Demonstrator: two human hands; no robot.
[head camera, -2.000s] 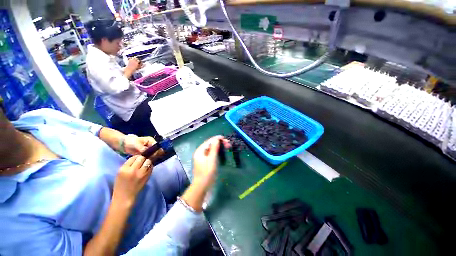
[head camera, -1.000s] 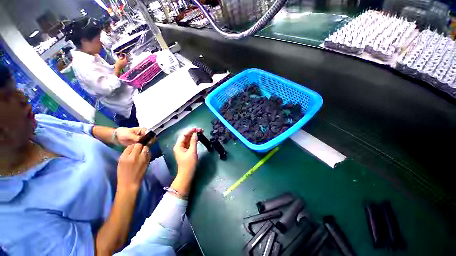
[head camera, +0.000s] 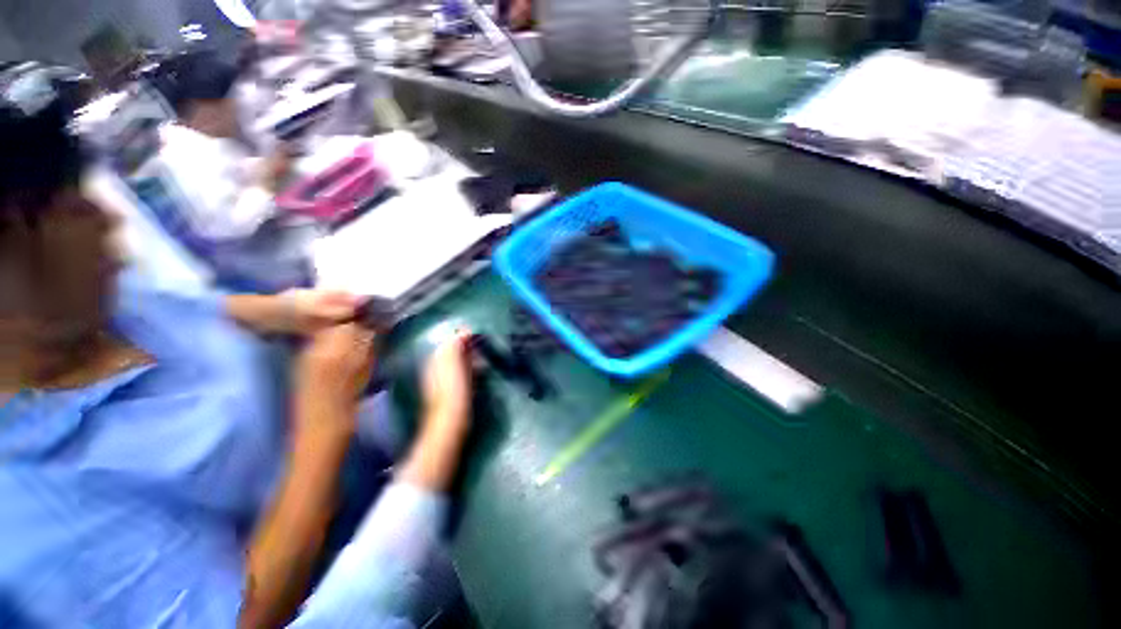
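Note:
My left hand (head camera: 448, 391), blurred, reaches in from the lower left over the bench edge. Its fingertips are at the end of a short black part (head camera: 492, 356); blur hides whether they grip it. Another black part (head camera: 531, 374) lies just right of that one. A blue basket (head camera: 578, 343) behind them holds a heap of small black pieces (head camera: 627, 293). A blurred pile of black bars (head camera: 676, 553) lies on the green bench at the front. My right hand is not in view.
A person in blue sits close at left, both hands (head camera: 330, 338) raised together beside the bench. Another person sits farther back by a pink basket (head camera: 338, 184). A white strip (head camera: 762, 370) is beside the blue basket. Dark bars (head camera: 916, 541) lie at right. White trays (head camera: 897, 117) stand behind.
The view has shifted and blurred. My left hand appears farther left and lower in the picture than two seconds ago, still beside the short black parts. The neighbour's hands remain together.

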